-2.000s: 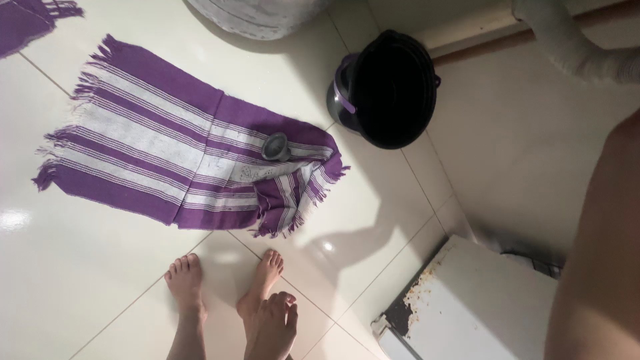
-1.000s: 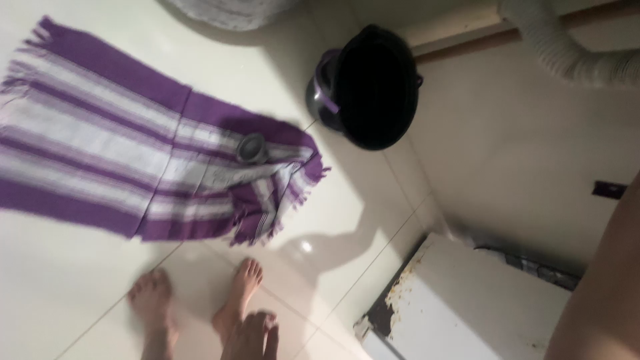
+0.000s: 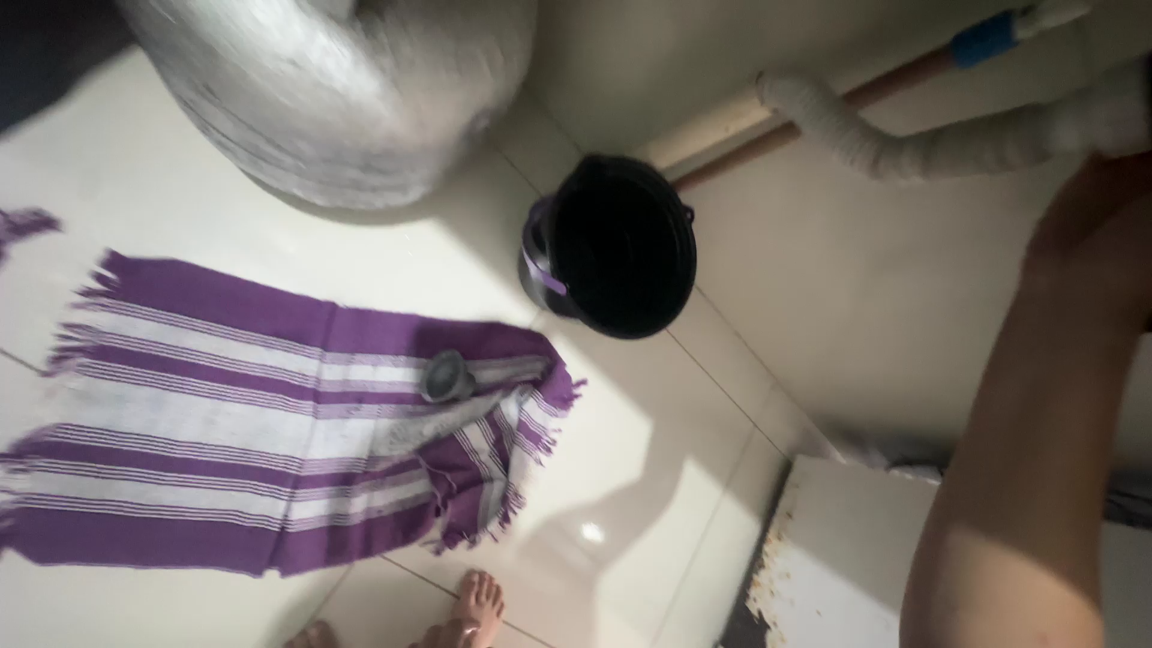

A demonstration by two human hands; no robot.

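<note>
My right arm reaches up along the right side, and my right hand [image 3: 1102, 211] is at the right edge, by the wide end of a grey corrugated hose [image 3: 936, 157]. Its fingers are hidden, so its grip cannot be made out. Only the fingertips of my left hand [image 3: 443, 635] show at the bottom edge, in front of a bare foot. A purple and white striped woven mat [image 3: 198, 405] lies on the tiled floor with its right end folded. A small grey cup-shaped object [image 3: 445, 376] rests on it. Beyond the mat stands a black bucket [image 3: 621, 247] with a purple handle grip.
A large rounded object in silvery wrapping [image 3: 351, 108] stands at the upper left. A white panel with chipped, rusty edges [image 3: 837, 549] is at the lower right. Along the wall run a brown pipe [image 3: 738, 157] and a blue-wrapped section [image 3: 983, 40]. My bare feet are at the bottom.
The view has shifted up and to the right. My right forearm and part of the hand now show by the hose end; earlier only part of the arm was visible at the right edge.
</note>
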